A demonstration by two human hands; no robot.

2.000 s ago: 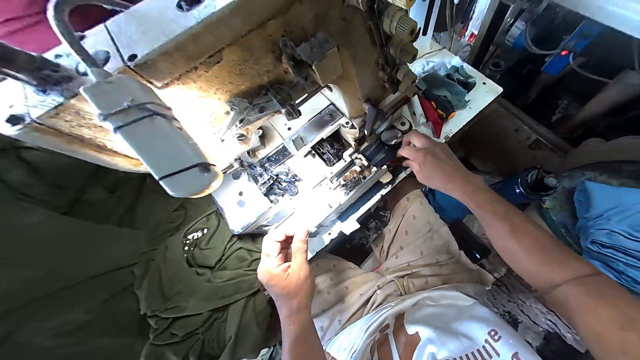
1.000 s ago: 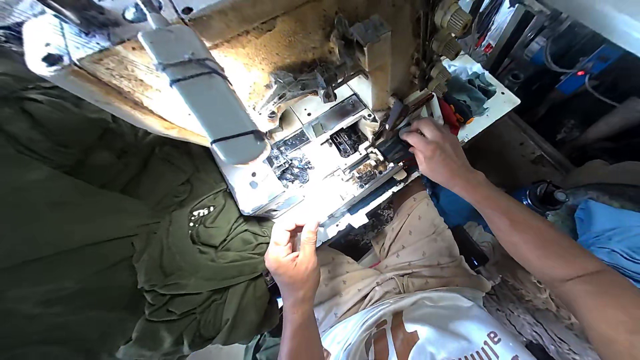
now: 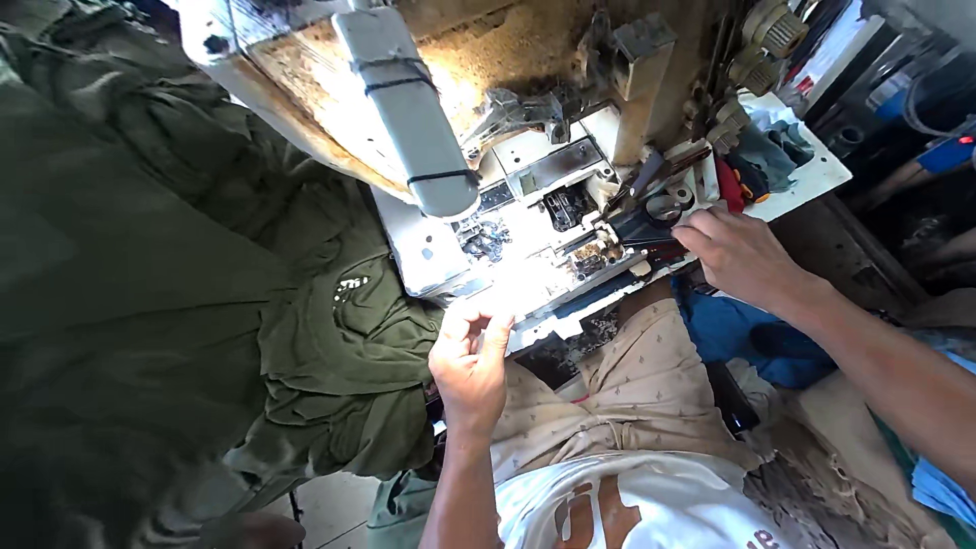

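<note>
An industrial sewing machine (image 3: 404,252) lies before me, its mechanism (image 3: 568,206) exposed and brightly lit. A grey lamp head bound with dark bands (image 3: 408,107) hangs over its bed. At the bed's near edge is my left hand (image 3: 473,351), thumb and fingers curled near each other; glare hides whether anything thin is between them. My right hand (image 3: 717,236) is at the right end of the bed, fingertips bent down beside a small round part (image 3: 663,207) and a dark plate (image 3: 640,229). What those fingertips hold cannot be made out.
Dark green fabric (image 3: 152,267) is heaped at the left, against the machine. Behind my right hand, a white table corner (image 3: 827,168) bears grey-green cloth (image 3: 770,152) and a red and orange item (image 3: 732,183). Blue cloth (image 3: 762,335) lies below it. Part of another person's arm (image 3: 900,183) shows at far right.
Both hands stay near the same parts of the machine. The right fingers have shifted slightly at its right end. The view has moved closer over the bed.
</note>
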